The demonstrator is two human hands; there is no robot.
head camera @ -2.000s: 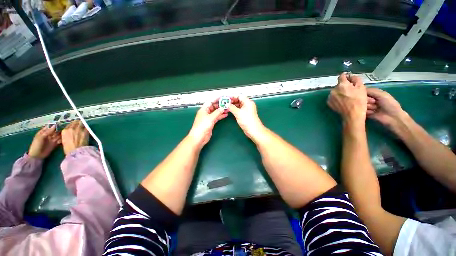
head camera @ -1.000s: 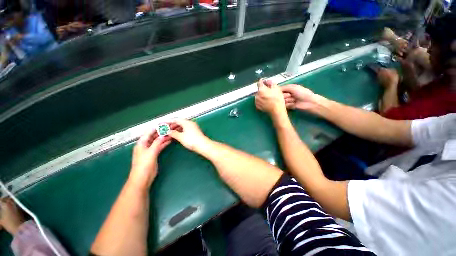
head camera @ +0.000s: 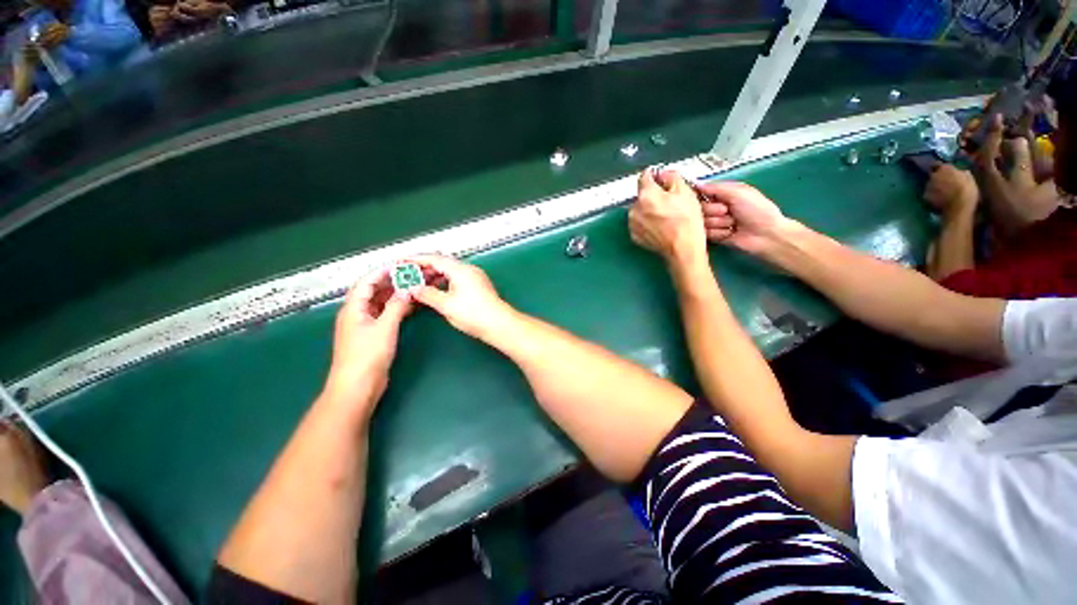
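Observation:
A small square unit (head camera: 408, 277) with a white rim and a green face is held between the fingertips of both my hands, just above the near side of the pale rail. My left hand (head camera: 371, 321) grips its left side and my right hand (head camera: 458, 293) grips its right side. The green face points up towards me. A shiny case or frame (head camera: 576, 246) lies loose on the green ledge (head camera: 520, 343) to the right of my hands.
The pale rail (head camera: 508, 228) runs between ledge and belt. Tiny bright units (head camera: 559, 156) lie on the belt. The right neighbour's hands (head camera: 673, 219) work close to a metal upright (head camera: 768, 83). A white cable (head camera: 83, 485) and a neighbour's sleeve (head camera: 77, 538) are at left.
The view has swung to the right since two seconds ago, then slightly back. My hands still hold the unit with its green face up. The loose case still lies on the ledge.

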